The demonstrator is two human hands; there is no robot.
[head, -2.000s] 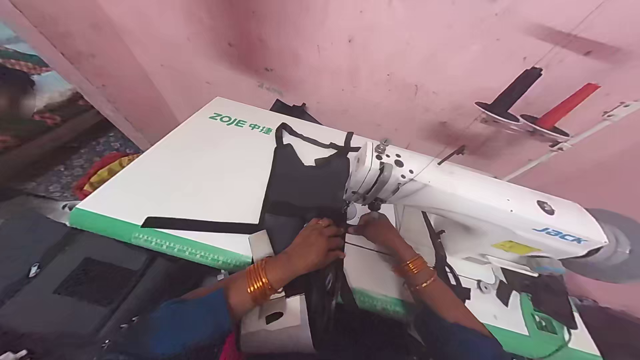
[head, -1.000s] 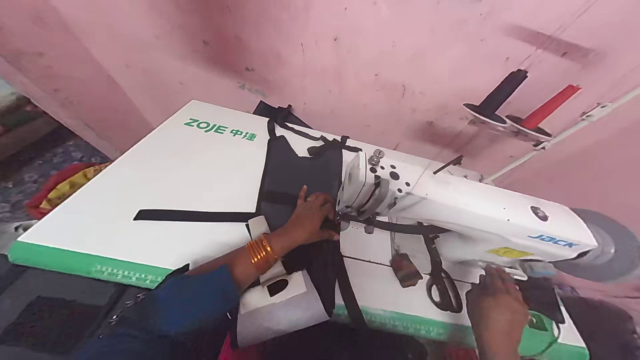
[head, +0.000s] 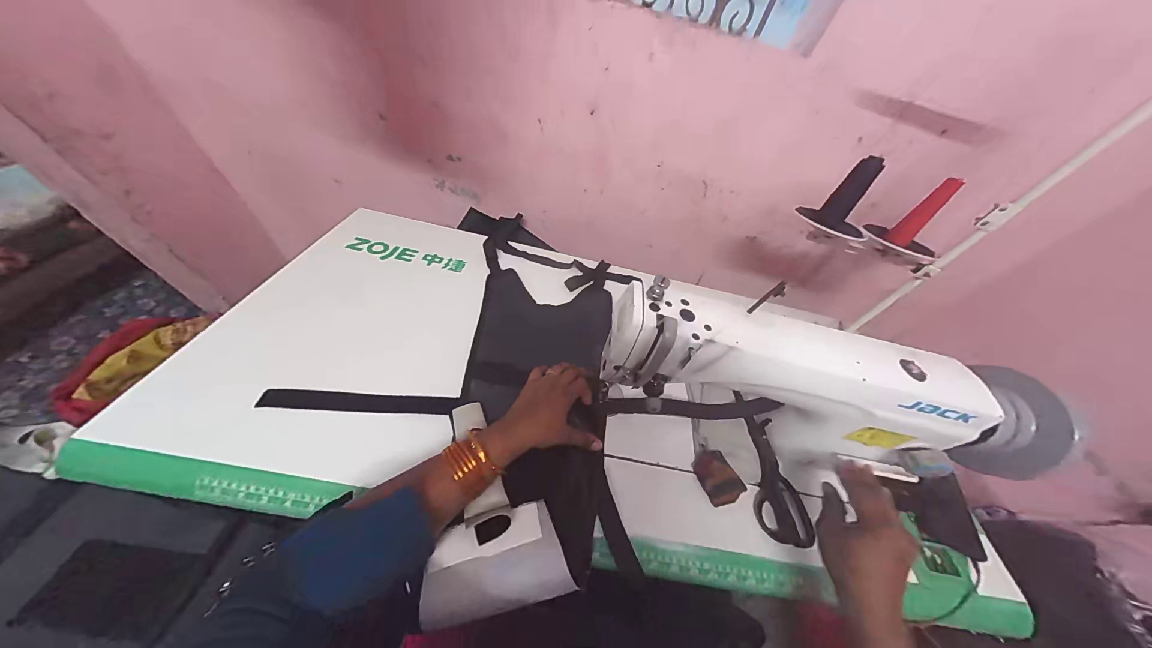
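Observation:
A white sewing machine lies across the table, its needle end over a black fabric piece with straps. My left hand rests on this fabric beside the needle area, fingers spread and pressing it down. A black strap reaches left from the piece, and another strap runs right under the machine arm. My right hand is raised near the table's front edge, below the machine body, fingers apart with nothing seen in it. Black-handled scissors lie just left of it.
A small brown block lies left of the scissors. A black thread cone and a red one stand behind the machine. The white tabletop has a green front edge. A grey handwheel is at the machine's right end.
My right hand has left the fabric by the needle and moved right, to the table's front right. My left hand stays on the black fabric. The scissors and the brown block now show.

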